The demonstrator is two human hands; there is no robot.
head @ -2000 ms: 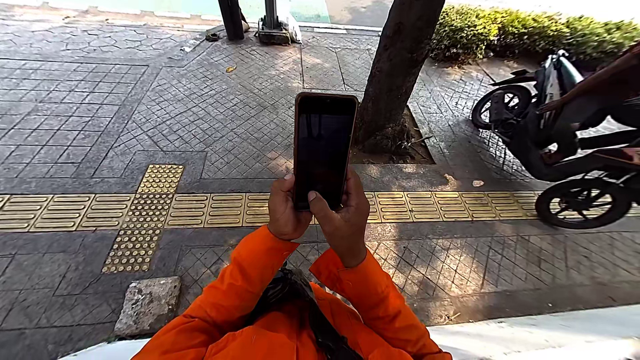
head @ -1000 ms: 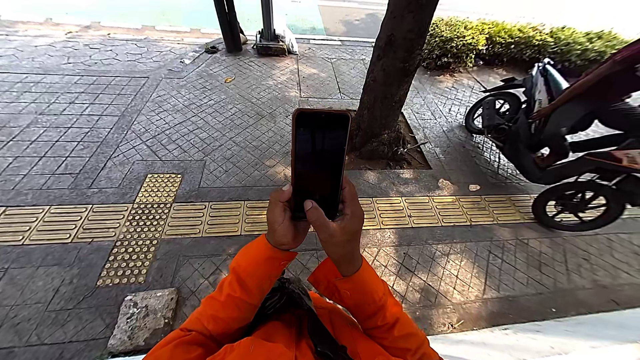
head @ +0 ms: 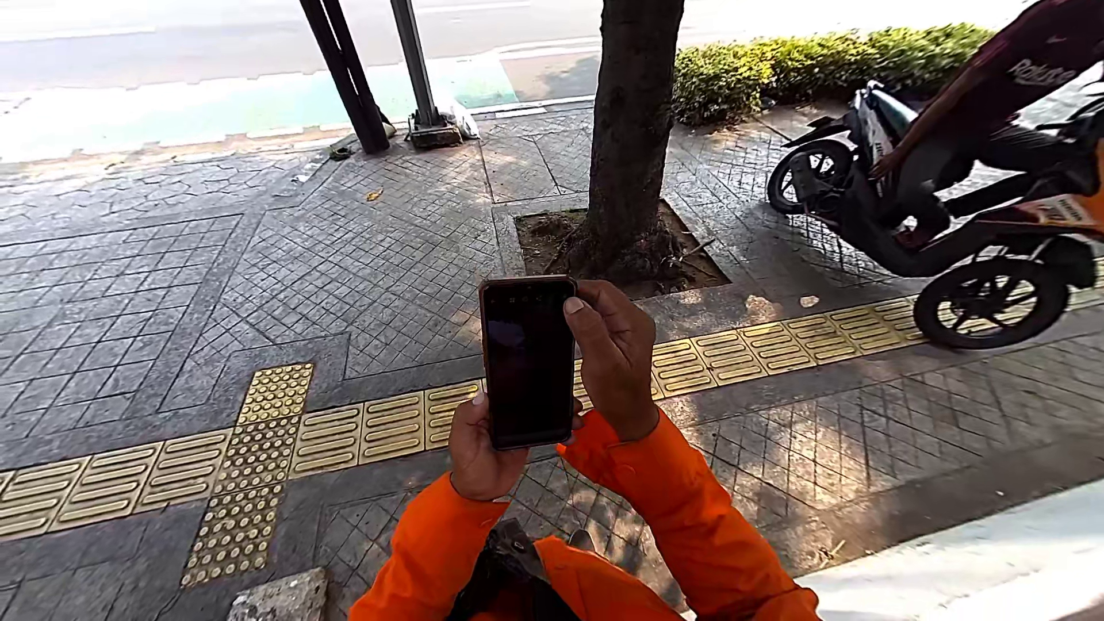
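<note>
A smartphone (head: 530,366) in a brown-edged case stands upright in front of me, its screen nearly black with faint icons along the top. My left hand (head: 486,448) grips its lower left edge and bottom, the thumb lying at the side. At the upper right corner of the phone is my right hand (head: 614,354), its thumb on the edge of the screen near the top and its fingers bent behind; how firmly it holds is hidden. Both forearms wear orange sleeves.
Yellow tactile paving (head: 405,427) crosses the grey sidewalk. Beyond it stands a tree trunk (head: 634,129) in a soil square, with a hedge (head: 819,65) and dark poles (head: 345,78) near the road. A person (head: 1009,78) is at the motorcycles (head: 992,302) on the right. A concrete block (head: 280,597) lies lower left.
My right hand has moved from the phone's lower part up to its top right corner. The left hand still holds the bottom. More of the person by the motorcycles now shows, as the view has shifted.
</note>
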